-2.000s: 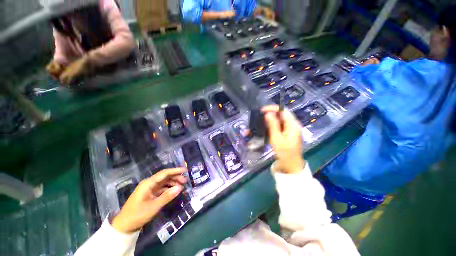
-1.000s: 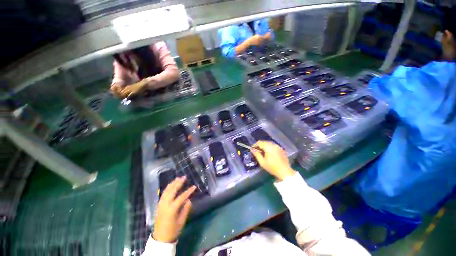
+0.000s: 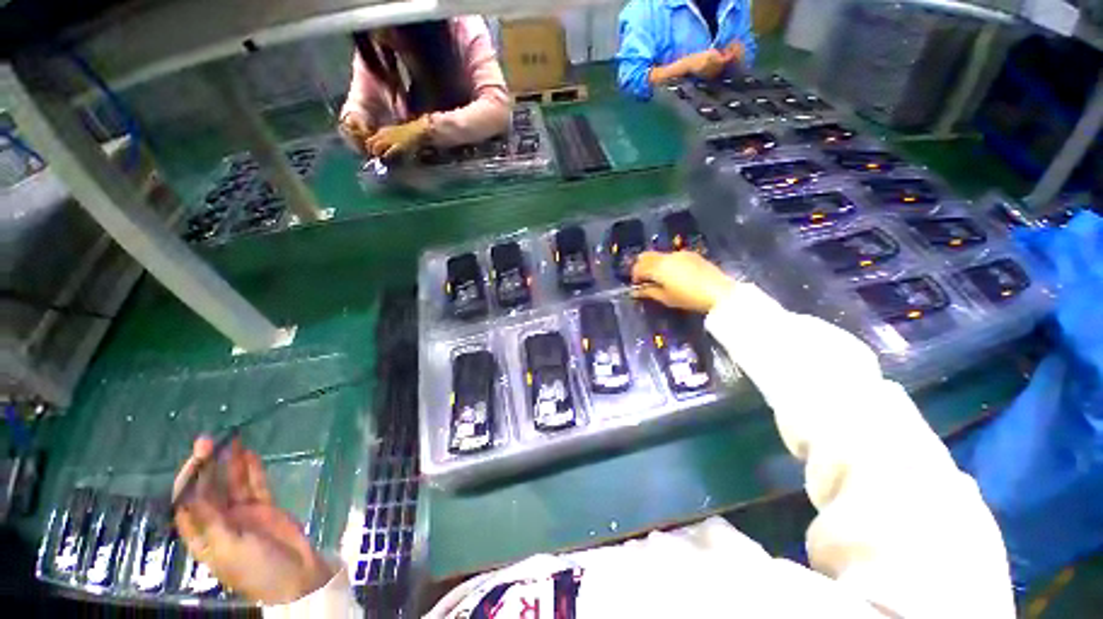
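The clear working tray (image 3: 508, 466) lies in front of me with two rows of black phone housings (image 3: 550, 381). My right hand (image 3: 680, 281) is over the back row at its right part, fingers pinched beside a housing (image 3: 628, 246). Only a short pale bit of the tweezers shows at the fingertips; the rest is hidden. My left hand (image 3: 242, 520) is palm up over the left-hand tray (image 3: 290, 478), thumb and fingers on a thin dark sticker sheet (image 3: 284, 399), seen nearly edge-on. Several phones (image 3: 109, 544) sit along that tray's near edge.
Dark gridded spare sheets (image 3: 390, 484) lie between the two trays. A high stack of filled trays (image 3: 901, 351) stands right. Metal uprights (image 3: 157, 230) rise at left. Two people (image 3: 442, 109) work across the bench; a blue sleeve (image 3: 1052, 399) is at right.
The dark sheet has left the working tray and is at my left hand, which moved left over the left-hand tray. My right hand moved from the front row to the back row. The view shifted left.
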